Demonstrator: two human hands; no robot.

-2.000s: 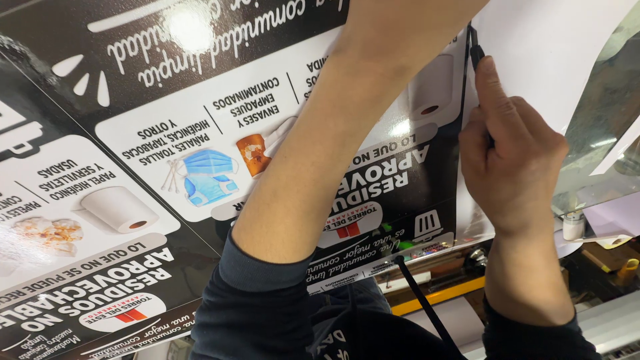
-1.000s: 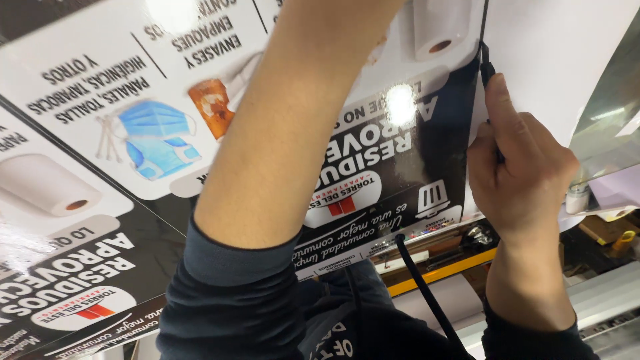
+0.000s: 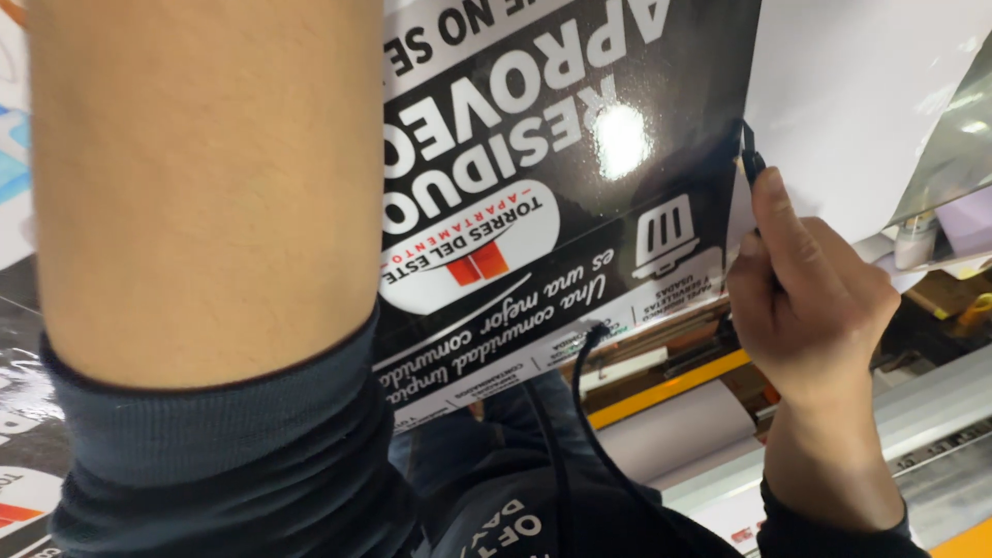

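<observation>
My right hand (image 3: pixel 810 287) grips a dark utility knife (image 3: pixel 750 155), its blade tip at the right edge of the black printed area on a glossy printed sheet (image 3: pixel 682 101). White backing or blank sheet (image 3: pixel 837 101) lies on the right of that edge. The sheet bears white lettering, a bin symbol and a red-and-white emblem, all upside down from here. My left forearm, in a dark ribbed cuff, stretches across the left part of the print; my left hand is beyond the top of the view.
Below the sheet's near edge are a yellow bar (image 3: pixel 666 387), a white roll (image 3: pixel 682 434) and a pale metal rail (image 3: pixel 930 403). A small jar (image 3: pixel 916 240) stands at the right. A dark cord hangs from my clothing over the sheet's near edge.
My right hand with the knife has come down along the edge of the black print, nearer to my body. The view has moved closer to the sheet.
</observation>
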